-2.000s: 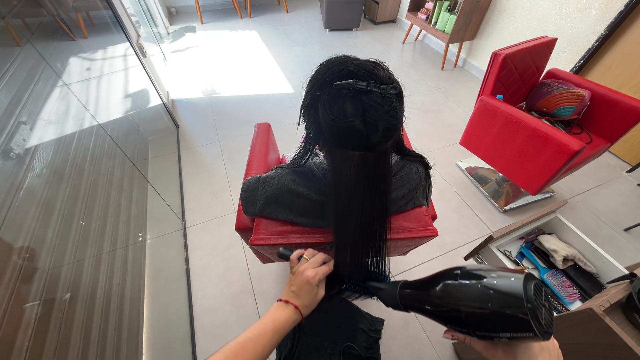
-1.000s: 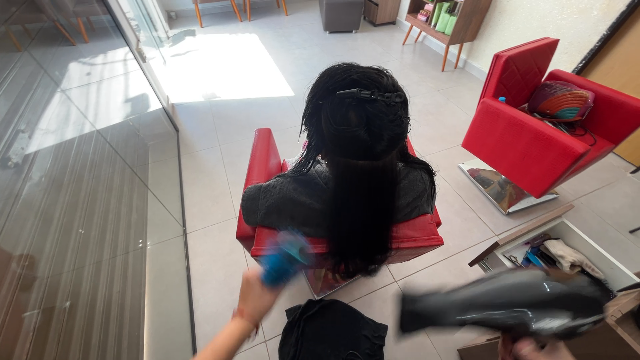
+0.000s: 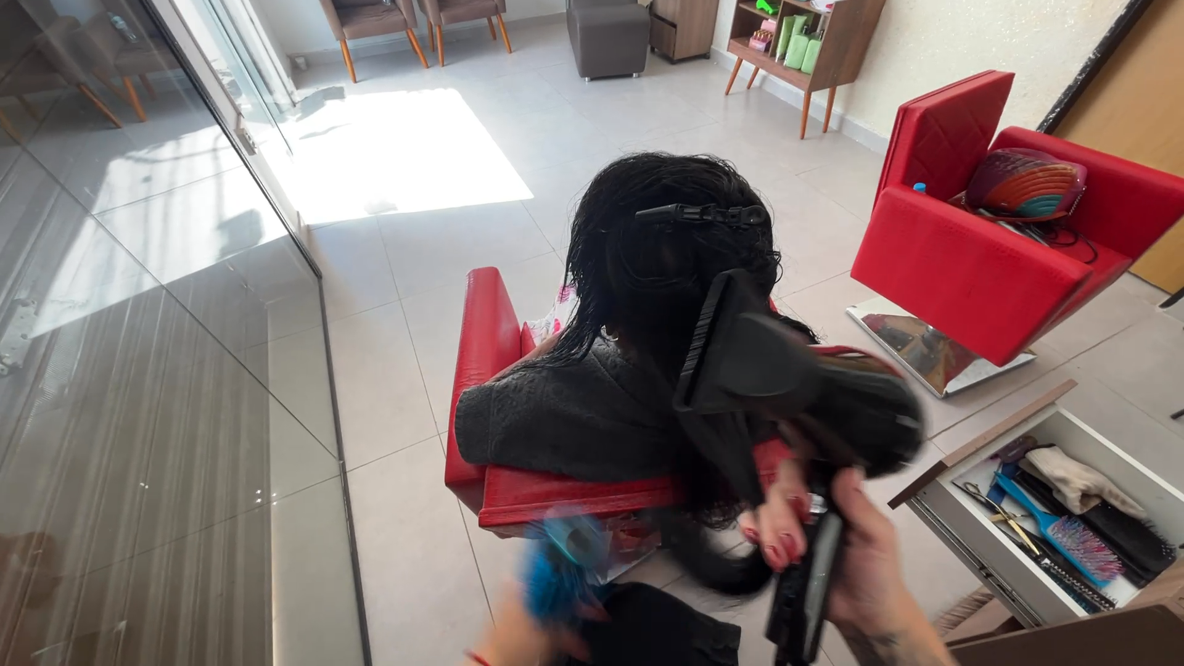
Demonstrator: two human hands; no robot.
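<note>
A seated person with wet black hair point(image 3: 675, 250) faces away from me, with a black hair clip point(image 3: 700, 215) at the back of the head and a dark towel point(image 3: 573, 416) over the shoulders. My right hand point(image 3: 856, 546) grips the handle of a black hair dryer point(image 3: 832, 398), whose flat nozzle points up and left beside the hair. Some of its fingers also seem to touch a hair section. Low in view, my left hand point(image 3: 536, 620) holds a blue round brush point(image 3: 564, 560), both blurred, away from the hair.
The person sits in a red salon chair point(image 3: 490, 324). At right stand another red chair point(image 3: 962, 268) holding a colourful bag point(image 3: 1027, 185), and an open drawer point(image 3: 962, 532) with brushes and combs. A glass partition point(image 3: 185, 370) runs along the left, and a wooden shelf point(image 3: 846, 46) stands behind.
The brush was at the hair ends two seconds ago and is now away from them, lower left. The dryer has turned from pointing left at the lengths to upright near the head.
</note>
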